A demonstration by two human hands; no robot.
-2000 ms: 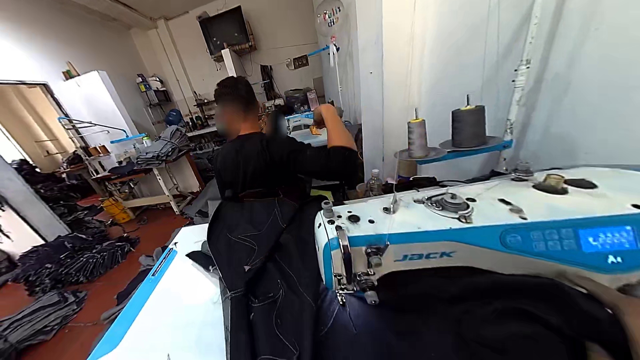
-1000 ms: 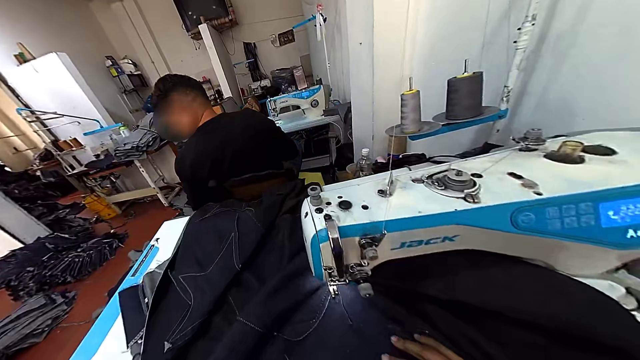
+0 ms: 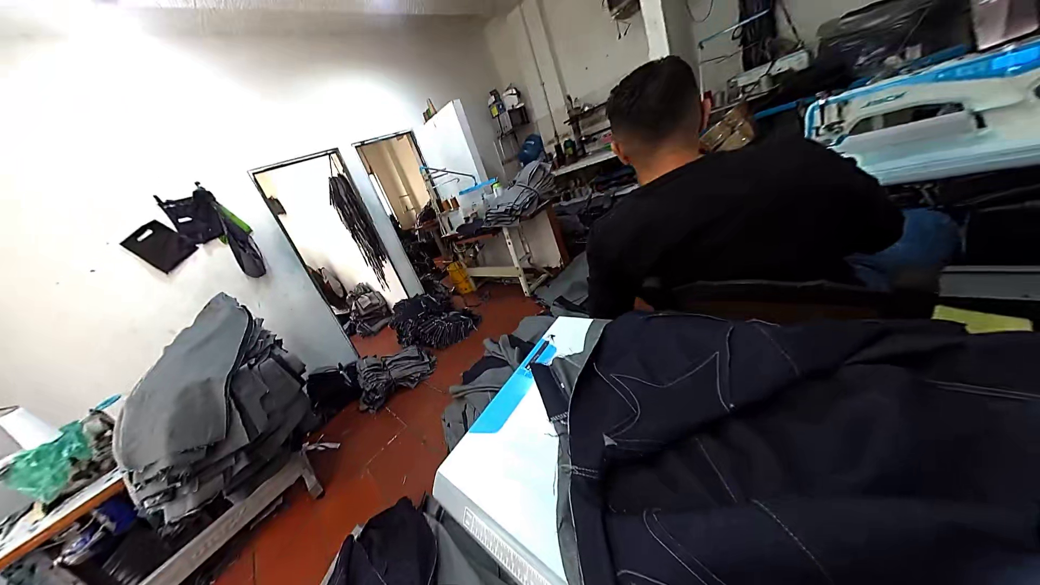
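Note:
Neither my left hand nor my right hand is in the head view now. Dark denim fabric [image 3: 780, 439] with pale stitched lines, some forming a pointed star-like shape, spreads over the right part of a white sewing table [image 3: 508, 443] with a blue edge strip. The cloth's left border shows a grey underside. More dark and grey cloth [image 3: 390, 544] hangs or lies beside the table's near left corner.
A person in a black top [image 3: 731, 219] sits just beyond the table, near another sewing machine [image 3: 918, 106]. Stacked grey cut fabric [image 3: 203, 414] rests on a low bench at left. Bundles of cloth [image 3: 431, 317] lie on the red tiled floor [image 3: 366, 455].
The view has swung far to the left, so the near sewing machine and the hand seen on the fabric earlier are out of frame. The seated person has lowered the raised arm.

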